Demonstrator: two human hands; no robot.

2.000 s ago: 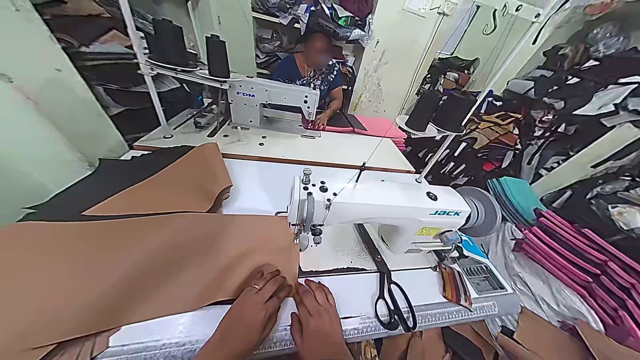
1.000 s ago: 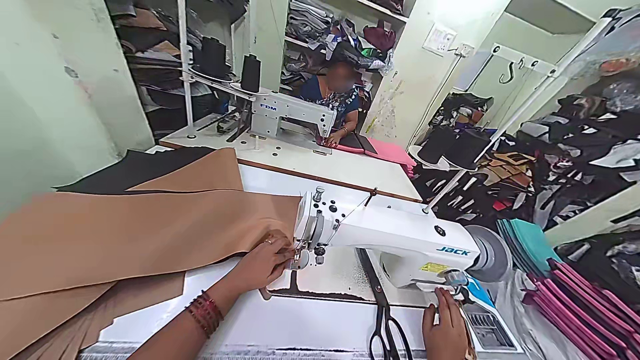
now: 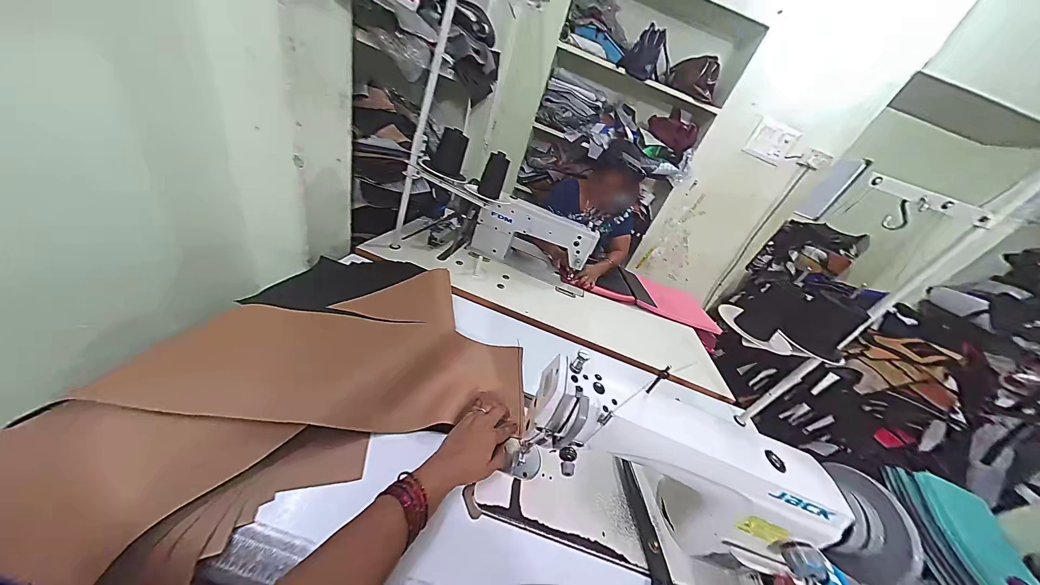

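My left hand (image 3: 475, 443), with red bangles at the wrist, lies on the right end of a tan leather-like sheet (image 3: 325, 361), close to the needle area of a white Jack sewing machine (image 3: 699, 455). Its fingertips are partly hidden at the sheet's edge, so a grip cannot be made out. More tan pieces (image 3: 244, 471) lie beneath and to the left, and a black sheet (image 3: 333, 280) lies behind. Only the dark blades of the scissors (image 3: 646, 528) show beside the machine bed. My right hand is out of view.
Across from me a person works at a second sewing machine (image 3: 528, 231) with pink material (image 3: 674, 309). Black thread cones (image 3: 491, 175) stand on it. Stacked teal sheets (image 3: 967, 520) lie at the lower right, below piles of scraps (image 3: 910, 366). A wall is at the left.
My right hand was beside my left, then by the machine's right end, and is now out of view. My left hand moved up to the needle area. The view has swung considerably.
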